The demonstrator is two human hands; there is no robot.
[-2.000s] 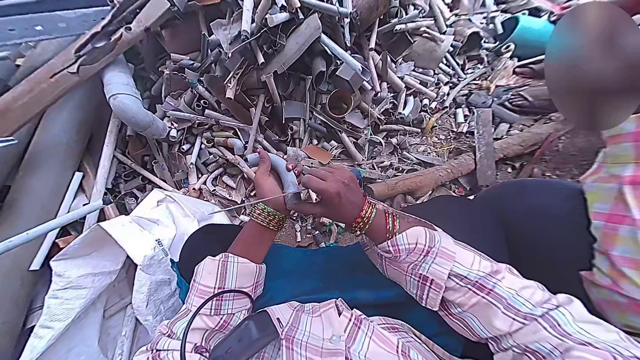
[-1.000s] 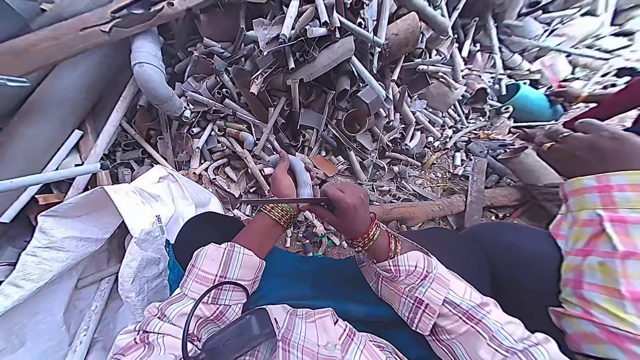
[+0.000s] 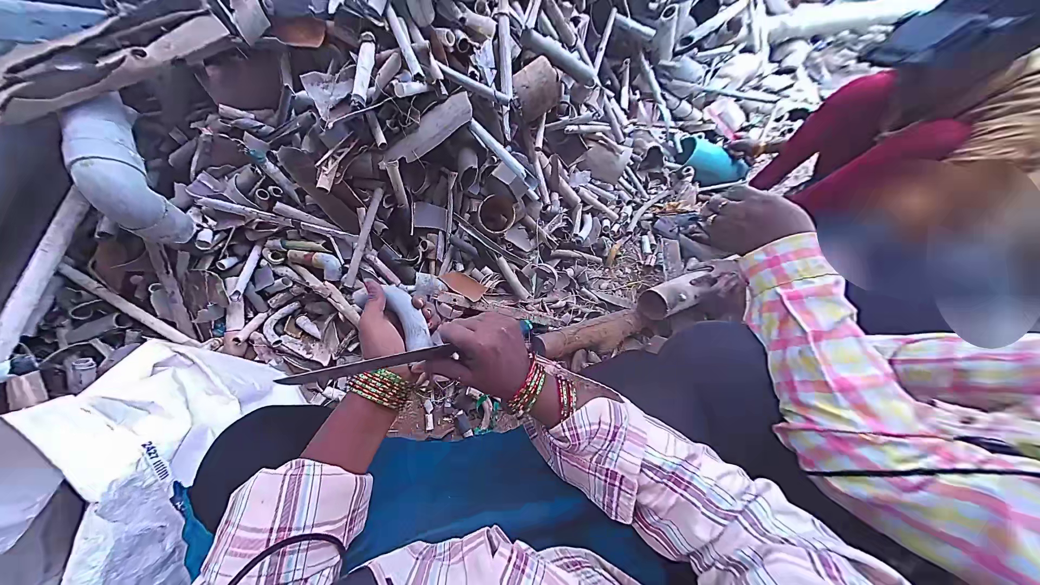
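Note:
My left hand (image 3: 380, 329) grips a curved grey plastic pipe piece (image 3: 409, 317), its thumb up along the near side. In my right hand (image 3: 487, 349) is a long thin metal blade (image 3: 366, 363), which points left and passes over my left wrist, below the pipe piece. Whether the blade touches the pipe cannot be told. Bangles circle both of my wrists. Beyond my hands lies a heap of broken pipe scrap (image 3: 431, 130). The blade's handle is hidden in my right fist.
A white woven sack (image 3: 154, 398) lies at the left, below a large grey pipe elbow (image 3: 122, 175). At the right, a co-worker's hand (image 3: 760, 219) is near a wide pipe piece (image 3: 682, 294). Another person in a red sleeve (image 3: 829, 122) reaches near a teal plastic container (image 3: 711, 161).
The co-worker's hand at the right has come into view since the oldest frame. My right hand has shifted, and the blade now shows clearly, pointing left across my left wrist.

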